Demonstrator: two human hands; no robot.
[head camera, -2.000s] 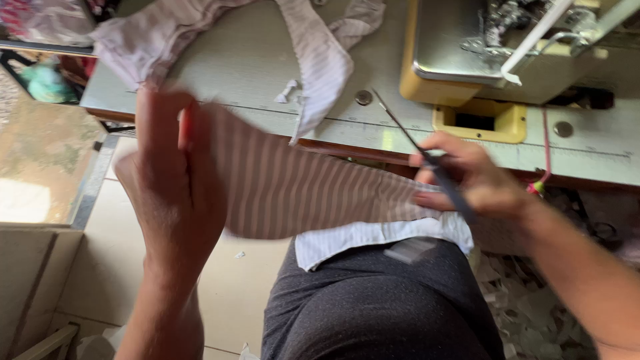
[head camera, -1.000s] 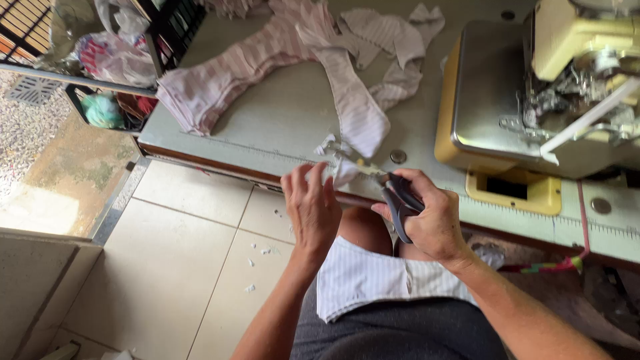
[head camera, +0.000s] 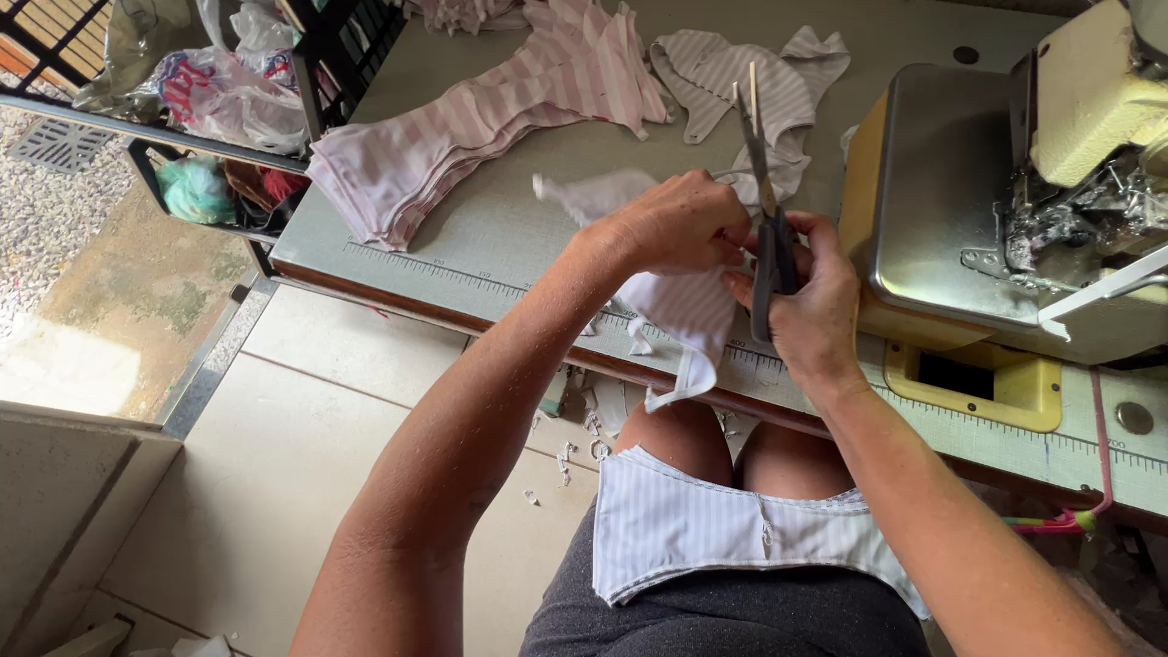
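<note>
My right hand (head camera: 812, 301) grips dark-handled scissors (head camera: 774, 246), their narrow blades pointing away from me and slightly apart. Close beside it, my left hand (head camera: 680, 224) has its fingers closed on a white striped fabric piece (head camera: 684, 315), whose narrow trim hangs over the table edge. More striped fabric (head camera: 753, 78) with curved edges lies beyond the blades. A stack of pink-and-white striped cut pieces (head camera: 456, 128) rests on the left of the table. Across my lap lies a pale blue-striped fabric piece (head camera: 680, 525).
An industrial sewing machine (head camera: 949, 201) stands at the right, with a yellow-framed opening (head camera: 1040, 392) in front. A black crate (head camera: 319, 68) with plastic bags is at the left. The table (head camera: 474, 265) has a ruler along its front edge. Thread and fabric scraps (head camera: 566, 461) lie on the tiled floor.
The pink striped piece held two seconds ago is out of my hands. My left hand, with fingers raised one second ago, has moved right and forward and now holds white striped fabric.
</note>
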